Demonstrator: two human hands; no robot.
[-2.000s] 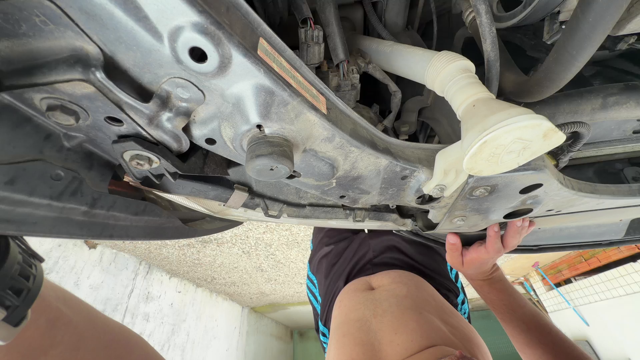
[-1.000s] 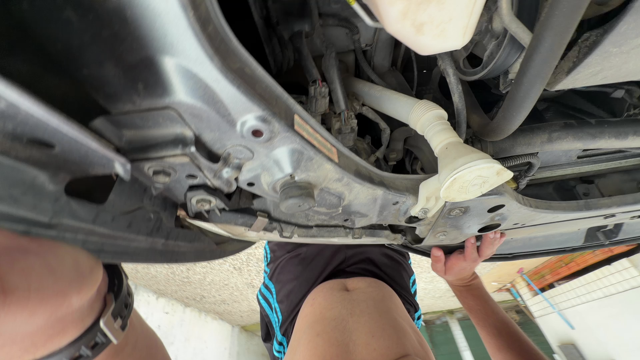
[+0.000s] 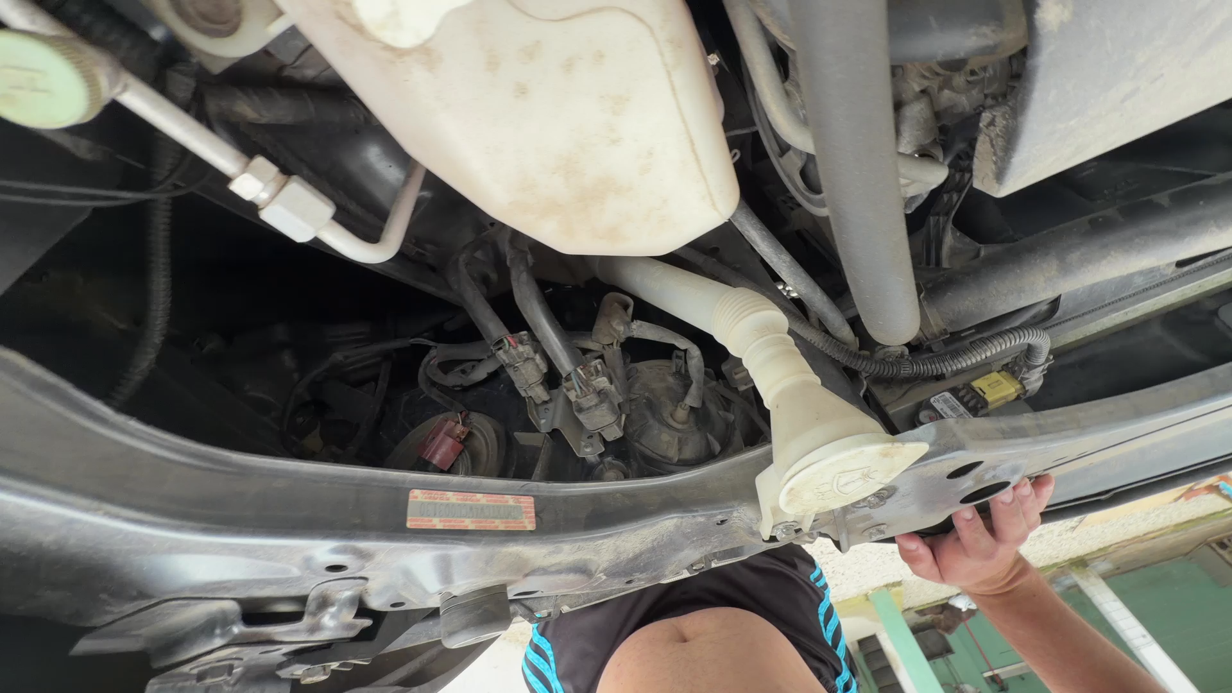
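Note:
My right hand [image 3: 987,544] reaches in from the lower right, its fingers slightly apart and its fingertips against the edge of the car's front upper metal panel [image 3: 962,452], beside two oval holes. It holds no loose thing. Just left of it is a closed washer-type filler cap [image 3: 852,472] on a pale plastic filler neck [image 3: 770,346]. That neck runs up beneath a translucent, stained plastic reservoir [image 3: 597,125]. My left hand is out of view.
Wiring connectors [image 3: 587,385] and a horn-like round part with a red connector [image 3: 445,443] sit behind the panel. A metal pipe [image 3: 298,207] with a capped port is at upper left, a thick grey hose [image 3: 857,173] at upper right. A rubber stop [image 3: 474,616] is at the panel's front.
The view has shifted deeper over the engine bay, bringing in the whole reservoir front and the capped pipe. My left forearm with its wristwatch has left the view. My right hand stays at the panel edge.

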